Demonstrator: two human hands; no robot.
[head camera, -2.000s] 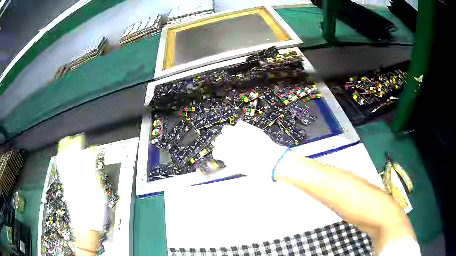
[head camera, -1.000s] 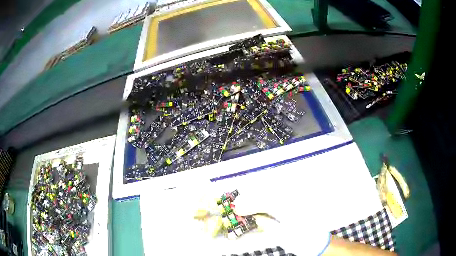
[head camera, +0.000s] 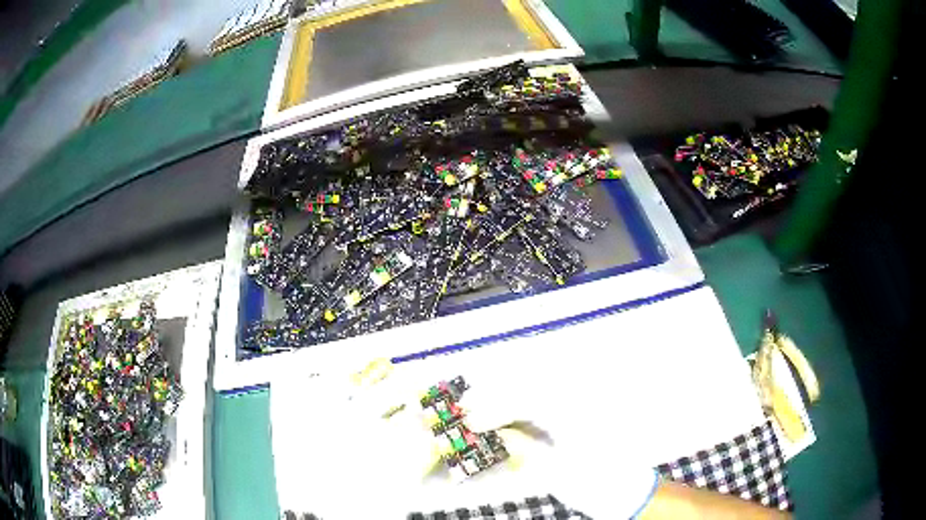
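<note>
A short PCB strip (head camera: 462, 432) with red, green and yellow blocks stands out over the white work sheet (head camera: 630, 366). My right hand (head camera: 553, 462), in a white glove with a blue band at the wrist, reaches in from the lower right; its yellowish fingers are at the strip's right end and hold it. My left hand (head camera: 381, 391) is left of the strip; only yellowish fingertips show and the white glove blends into the sheet, so its grip cannot be told.
The large framed tray (head camera: 675, 266), heaped with PCB strips, lies beyond the sheet. A smaller framed tray (head camera: 195, 406) of short boards is at left. Yellow-handled pliers (head camera: 780, 381) lie at right, near a green upright (head camera: 838, 152). A black tray (head camera: 696, 208) holds coloured boards. Checked cloth (head camera: 726, 467) is nearest.
Both hands have come from the two trays to the sheet, and a PCB strip is now between them. Since one second ago, the left fingertips have moved up and away from the strip.
</note>
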